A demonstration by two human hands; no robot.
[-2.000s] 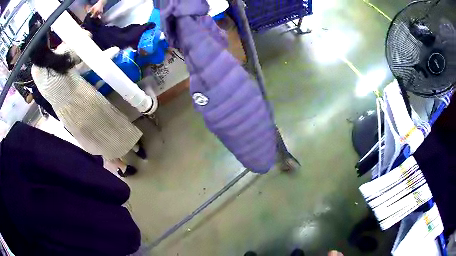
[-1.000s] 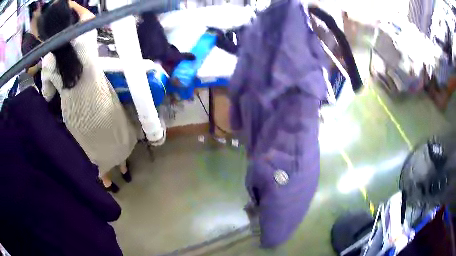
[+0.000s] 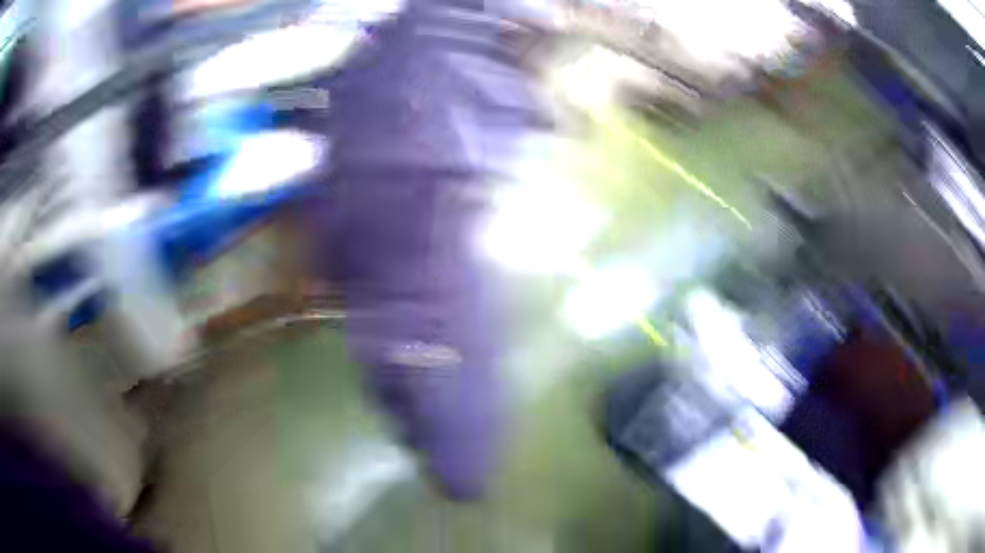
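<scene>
The view is strongly blurred. A purple quilted padded jacket hangs upright just left of the middle, with a smeared pale badge on its lower part. A dark garment shows at the bottom left corner. Neither of my hands can be made out in the picture, and no hand is seen touching the jacket.
A blue and white work table stands behind the jacket at the left. Green-grey floor with a yellow line lies below and to the right. Blurred white items and a dark red-black shape are at the lower right.
The view has swung right and blurred. The jacket and yellow line now show further left, and the dark garment is mostly out at the lower left. The person in the pale dress is no longer discernible.
</scene>
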